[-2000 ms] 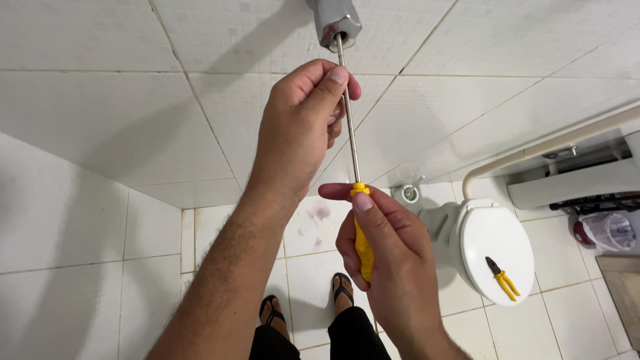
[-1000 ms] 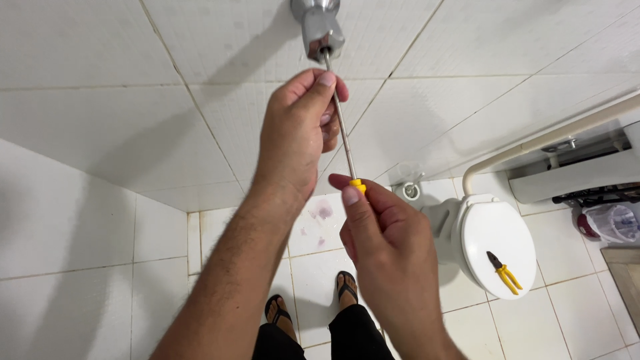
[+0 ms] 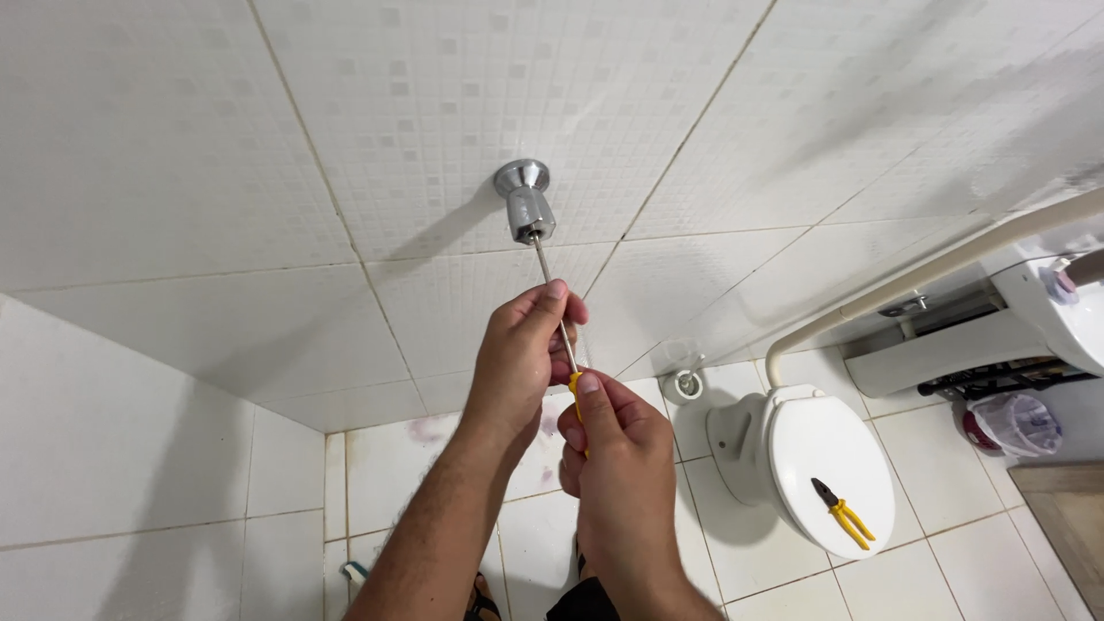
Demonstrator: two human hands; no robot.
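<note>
A chrome shower valve handle stands out from the tiled wall on its round flange. The tip of a yellow-handled screwdriver sits in the opening at the handle's outer end. My left hand pinches the metal shank between thumb and fingers, partway along it. My right hand is closed around the yellow grip, thumb on top near its collar; most of the grip is hidden by the fingers. The two hands are close together below the handle, and neither touches the chrome.
Yellow-handled combination pliers lie on the closed white toilet lid at the lower right. A beige pipe runs along the wall above the toilet. A washbasin and a lined waste bin are at the right; a toilet-brush holder stands by the wall.
The view has shifted, so the wall flange shows in full now. Both hands keep their hold on the screwdriver, and they are closer together than before.
</note>
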